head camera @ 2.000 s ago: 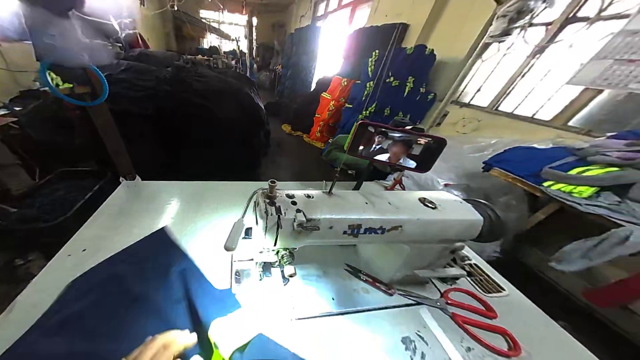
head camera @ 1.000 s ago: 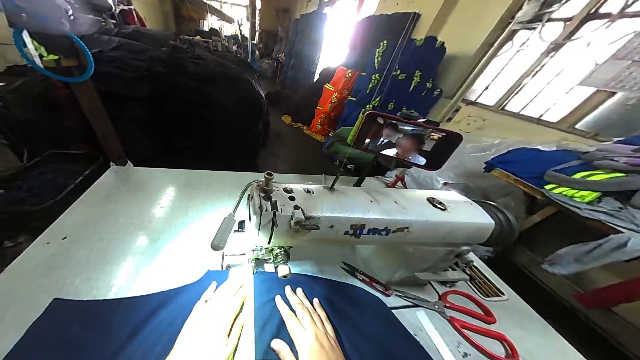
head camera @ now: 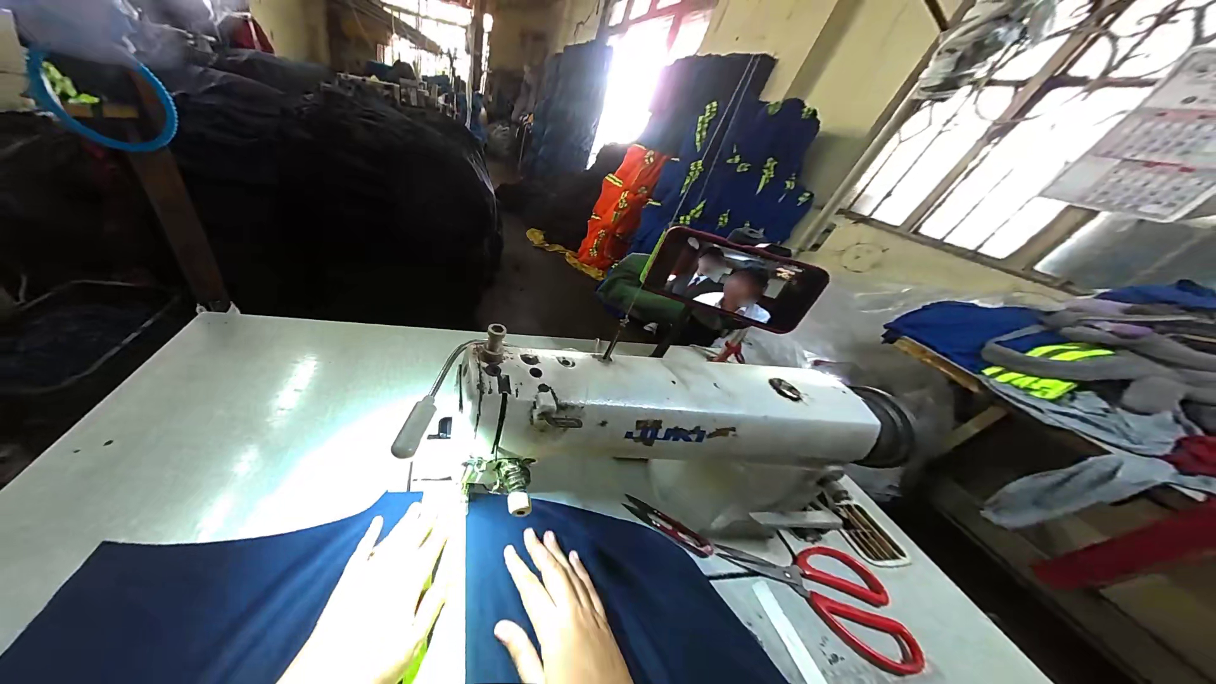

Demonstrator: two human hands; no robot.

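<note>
A white Juki sewing machine (head camera: 665, 404) stands on a pale tabletop. Navy fabric (head camera: 608, 541) lies flat across the front, its upper edge reaching the needle area, with a bright pale strip and yellow-green trim (head camera: 415, 662) down its middle. My left hand (head camera: 380, 598) rests on the fabric left of the strip, overexposed by the lamp. Flat on the navy cloth just right of the strip lies my right hand (head camera: 562, 608), fingers spread, below the presser foot area. The needle itself is hard to make out in the glare.
Red-handled scissors (head camera: 807, 589) lie right of the fabric, beside small snips (head camera: 670, 527) and a white strip (head camera: 788, 632). A phone (head camera: 736, 278) is mounted behind the machine. Folded garments (head camera: 1054, 351) cover a side table at right. Dark cloth is heaped at back left.
Two seconds ago the fabric was bunched at the lower left with one hand visible; it now spreads under the needle area with both hands on it. Since one second ago the hands look nearly unchanged.
</note>
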